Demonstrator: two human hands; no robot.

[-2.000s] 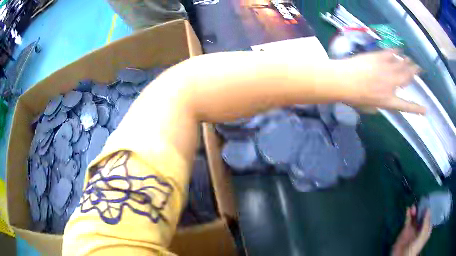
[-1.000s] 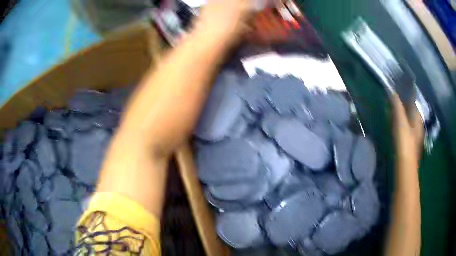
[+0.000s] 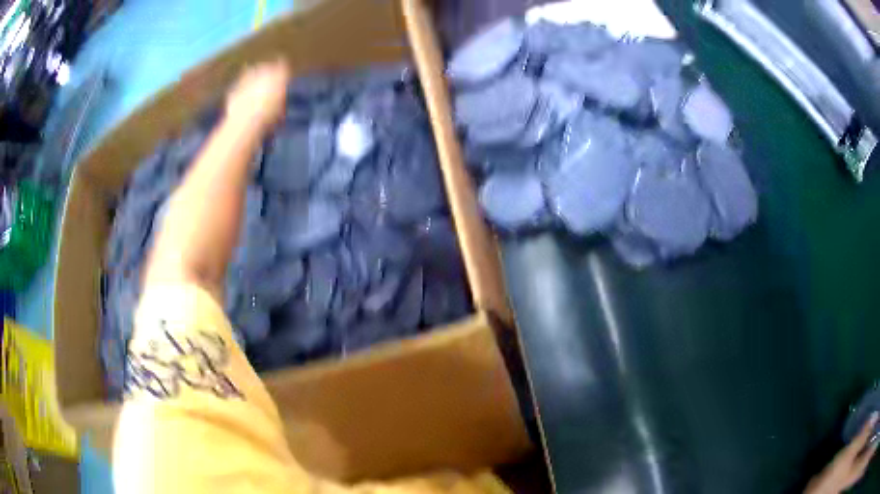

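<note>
An open cardboard carton [image 3: 386, 415] full of loose grey end caps [image 3: 314, 217] stands at the left. My left hand [image 3: 259, 95] is over the caps near the carton's back wall. It is small and blurred, and I cannot tell if it holds anything. A pile of overlapping grey end caps [image 3: 591, 174] lies on the dark bench right of the carton. My right hand [image 3: 844, 468] is at the lower right edge, partly cut off, with its fingers on a dark grey end cap [image 3: 861, 417].
A long silvery-white housing [image 3: 786, 72] lies on the green belt [image 3: 820, 260] at the upper right. A white sheet [image 3: 618, 16] shows behind the cap pile. A yellow object [image 3: 39, 386] is left of the carton, and a blue surface [image 3: 183, 43] lies behind it.
My left hand has moved from the top middle, beyond the cap pile, into the carton. My right hand has moved from the housing down to the lower right edge. The view has shifted.
</note>
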